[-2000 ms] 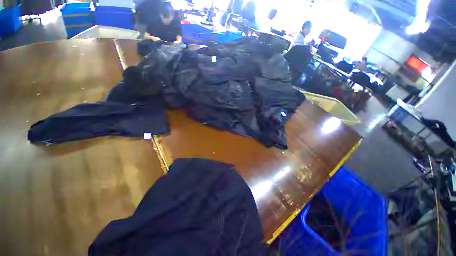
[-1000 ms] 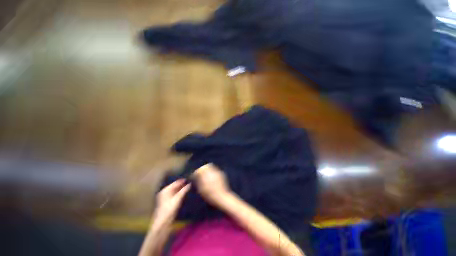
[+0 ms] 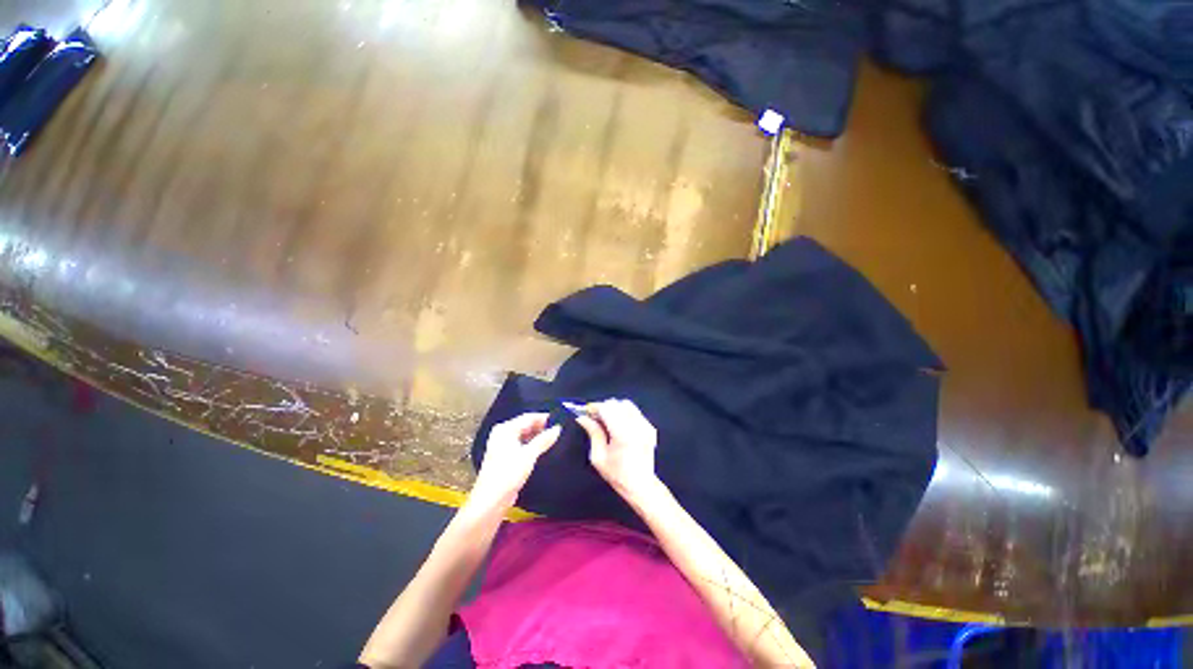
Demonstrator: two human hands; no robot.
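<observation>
A dark navy garment [image 3: 785, 379] lies bunched at the table's near edge, in front of my magenta top. My left hand [image 3: 513, 455] pinches the garment's left edge between thumb and fingers. My right hand [image 3: 620, 442] is just to the right of it, its fingertips close to the same bit of cloth. A small pale glint shows at the right fingertips; I cannot tell what it is. Both hands are bare.
A large dark garment pile [image 3: 1073, 170] lies at the far right, with a dark length [image 3: 733, 52] reaching left and a white label [image 3: 771, 122]. Folded dark pieces [image 3: 39, 79] sit far left. Thread clippings [image 3: 236, 399] lie along the near edge. A blue bin [image 3: 1047, 647] is below right.
The view has swung down from the room to the table. Both hands, out of view at first, are now at the garment's left edge. The garment is more spread out than one second ago.
</observation>
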